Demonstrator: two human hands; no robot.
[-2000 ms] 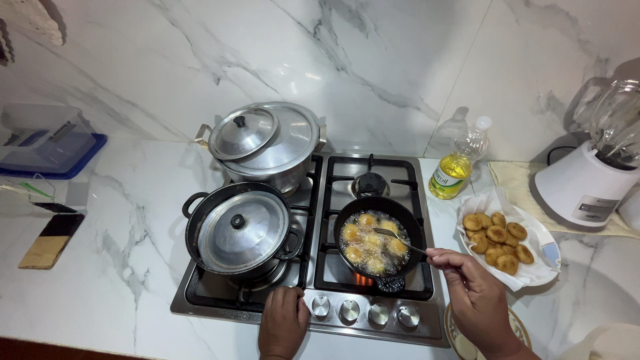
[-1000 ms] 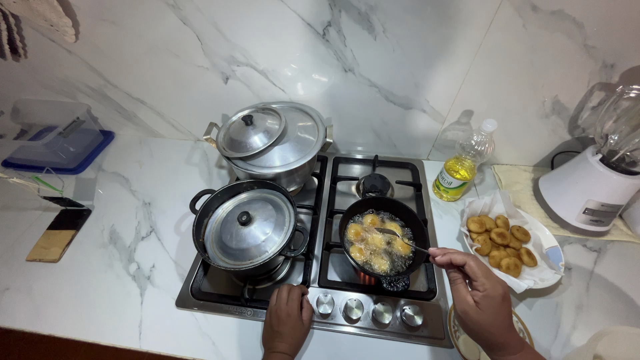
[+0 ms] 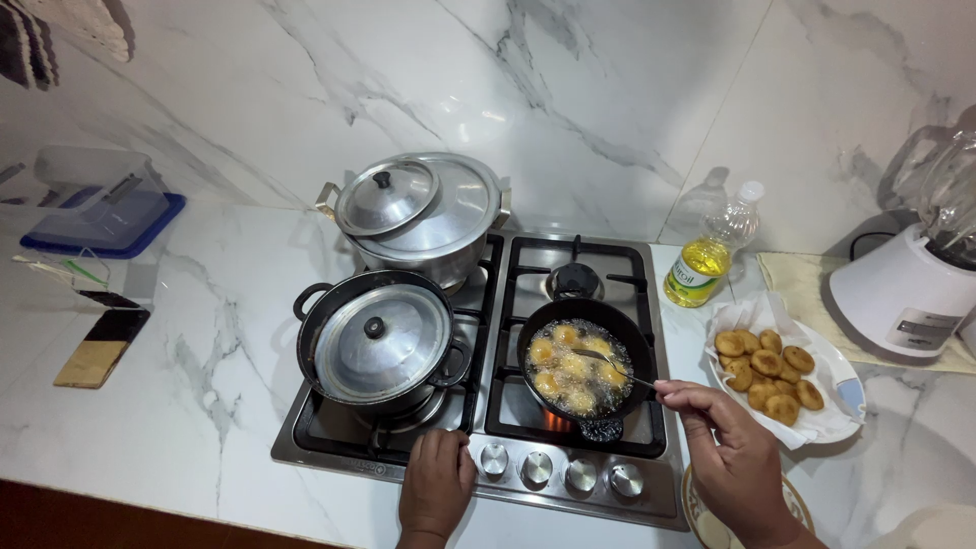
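Observation:
My right hand (image 3: pixel 724 450) grips the handle of a metal fork or spoon (image 3: pixel 637 380); its head dips among several golden dough pieces (image 3: pixel 574 367) bubbling in oil in a black frying pan (image 3: pixel 644 335). Burner glow shows beneath the pan. My left hand (image 3: pixel 437 480), fingers curled, rests at the front edge of the gas stove (image 3: pixel 488 442), left of its knobs; nothing shows in it. Behind it sits a black pot (image 3: pixel 306 335) under an aluminum lid (image 3: pixel 412 335). Right of the pan, browned fried pieces (image 3: pixel 766 362) lie on a paper-lined plate (image 3: pixel 850 389).
A large lidded aluminum pot (image 3: pixel 465 259) stands at the back left burner. An oil bottle (image 3: pixel 698 267) is beside the stove, with a blender (image 3: pixel 892 297) farther right. Another plate (image 3: pixel 801 503) lies partly beneath my right forearm. A blue-and-clear plastic container (image 3: pixel 145 229) sits at left.

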